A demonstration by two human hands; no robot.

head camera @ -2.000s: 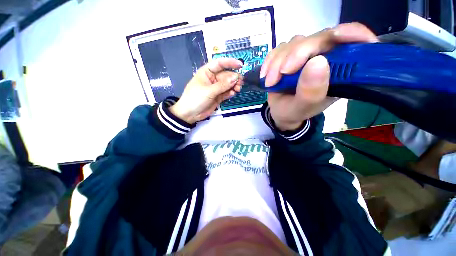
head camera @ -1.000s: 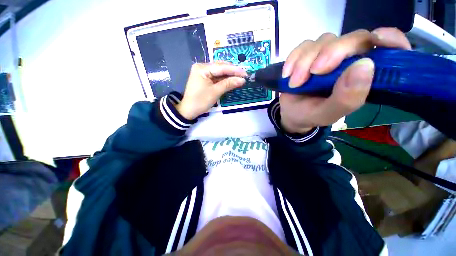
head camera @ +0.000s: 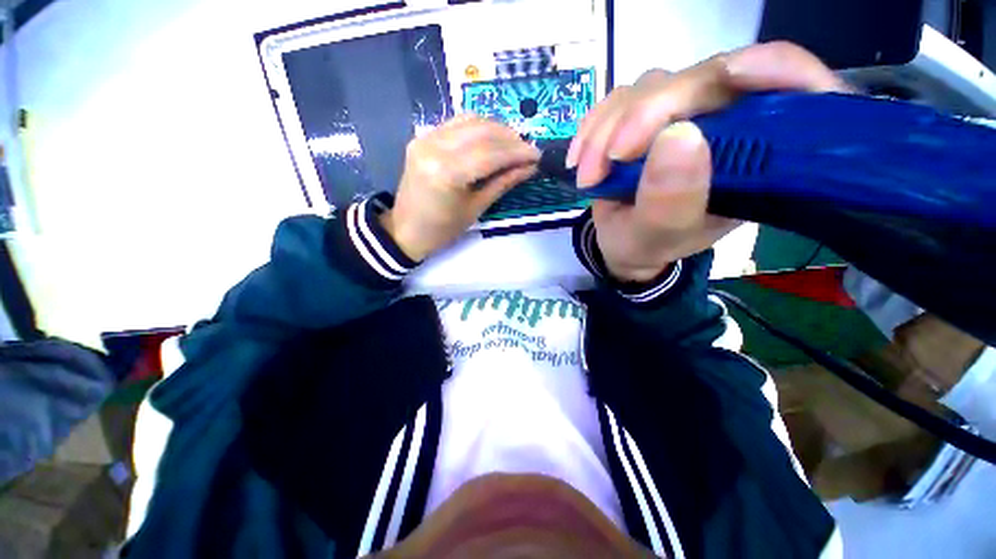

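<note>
The device housing point(head camera: 382, 24) lies on the white table, with a glossy dark panel point(head camera: 371, 104) in its left half and a green circuit board point(head camera: 557, 104) with a dark round spot in its right half. My right hand point(head camera: 666, 164) grips the blue-and-black electric screwdriver point(head camera: 841, 153), its dark nose pointing left over the board. My left hand point(head camera: 459, 180) is at the driver's nose with thumb and fingertips pinched together. Whether a screw is between them is too small to tell. The hands hide the lower part of the board.
A dark object point(head camera: 841, 31) with a white-edged box point(head camera: 956, 71) stands at the upper right. A black cable point(head camera: 863, 377) runs at the lower right. Brown cartons point(head camera: 55, 502) and grey cloth point(head camera: 49, 399) show at lower left. A green surface point(head camera: 781, 251) lies right.
The driver's nose and my right hand moved right, then back left. My left fingertips stay by the nose. The housing sits slightly higher and further left in view.
</note>
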